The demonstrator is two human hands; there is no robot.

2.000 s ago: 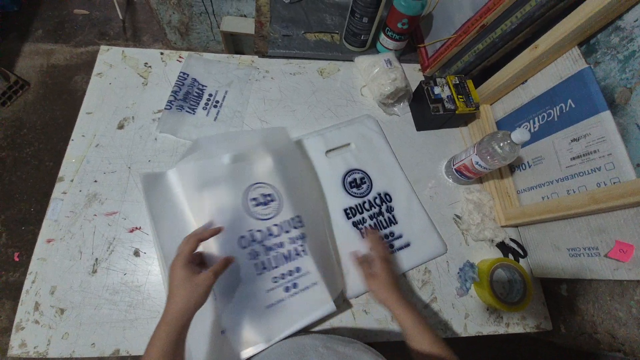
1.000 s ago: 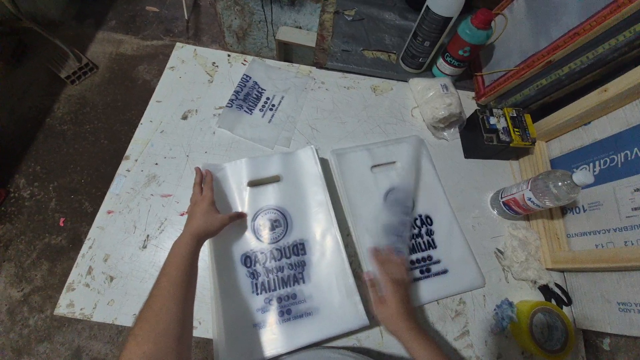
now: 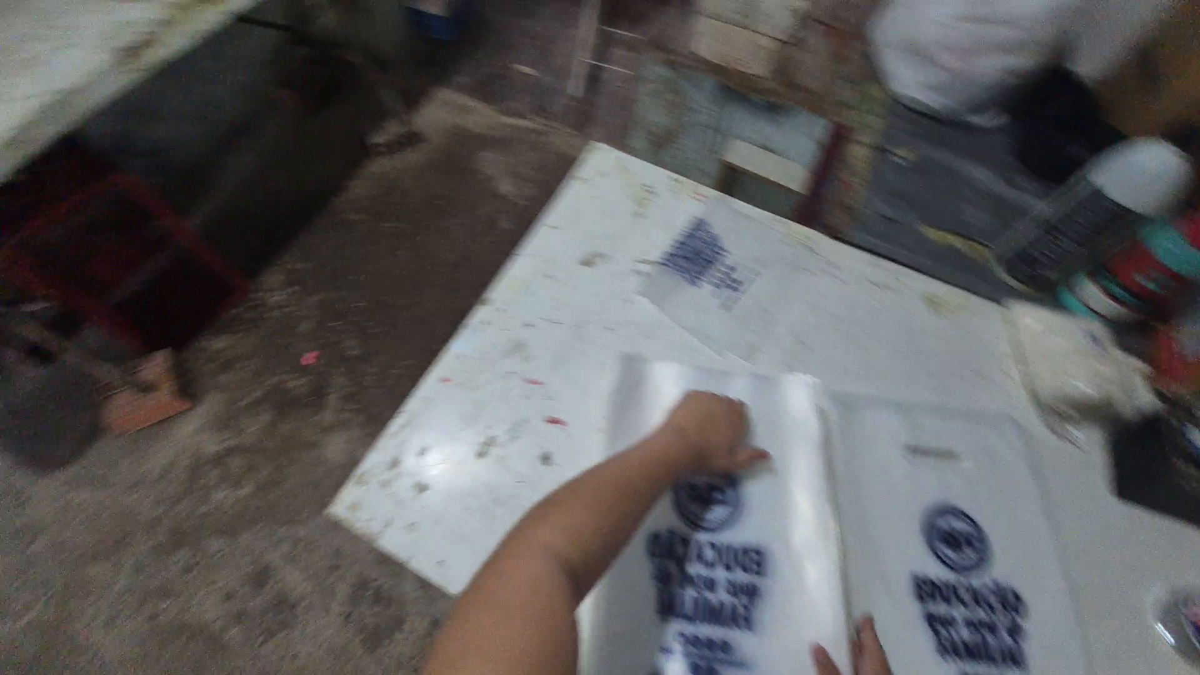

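Note:
A stack of translucent plastic bags with dark blue print (image 3: 787, 525) lies near the table's front. My left hand (image 3: 717, 431) rests on its upper part, fingers curled over the place where the handle slot was seen; blur hides whether it grips a bag. Only the fingertips of my right hand (image 3: 851, 652) show at the bottom edge, by the stack's right side. Just right of that stack lies a second stack of printed bags (image 3: 994, 487) with its handle slot visible. A loose piece of printed clear plastic (image 3: 722, 291) lies farther back on the table.
The white paint-marked table (image 3: 506, 375) has its left edge over a concrete floor. At the back right stand a spray can (image 3: 1092, 216) and a teal and red bottle (image 3: 1139, 272), near a clear bag of whitish material (image 3: 1078, 366). Another table (image 3: 94, 66) shows at upper left.
The view has swung to the left. My left hand has moved from the left edge of the left stack onto its upper part. My right hand has left the print of the right stack.

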